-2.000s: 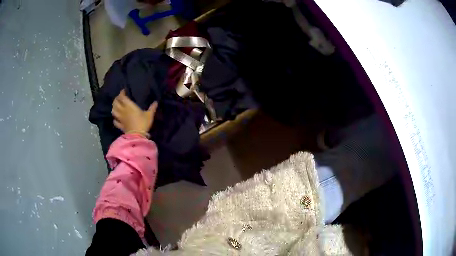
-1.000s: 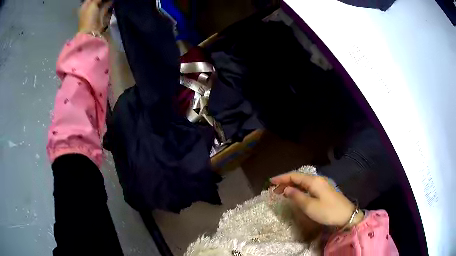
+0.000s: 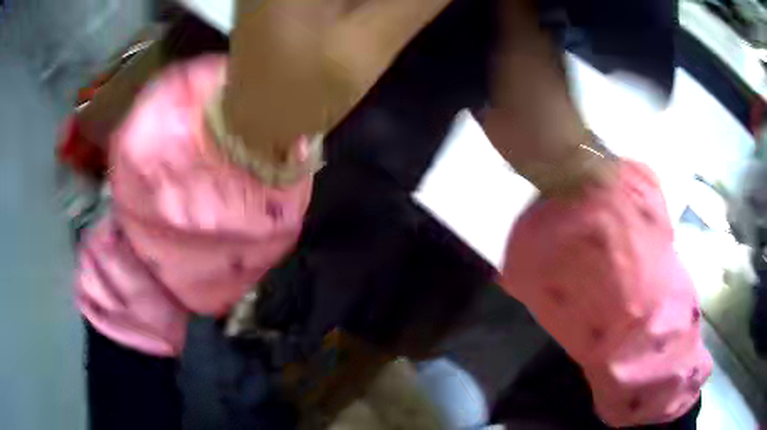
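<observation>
A large dark cloth hangs between my two raised hands and runs up to the top edge; part also shows right of my right hand. My left hand is at the upper left, blurred, its fingers cut off or hidden at the top. My right hand is at the upper centre right, also blurred, its fingertips out of view. Both hands hold up the cloth, but the exact grip does not show.
The white table shows behind the cloth and on the right. Blurred red and orange items lie at the far left. A pale garment is at the bottom centre. Blurred pale things stand at the right edge.
The view has swung. My left hand has come in from the far upper left, and my right hand has risen from the lap. The dark cloth is now lifted and spread between them.
</observation>
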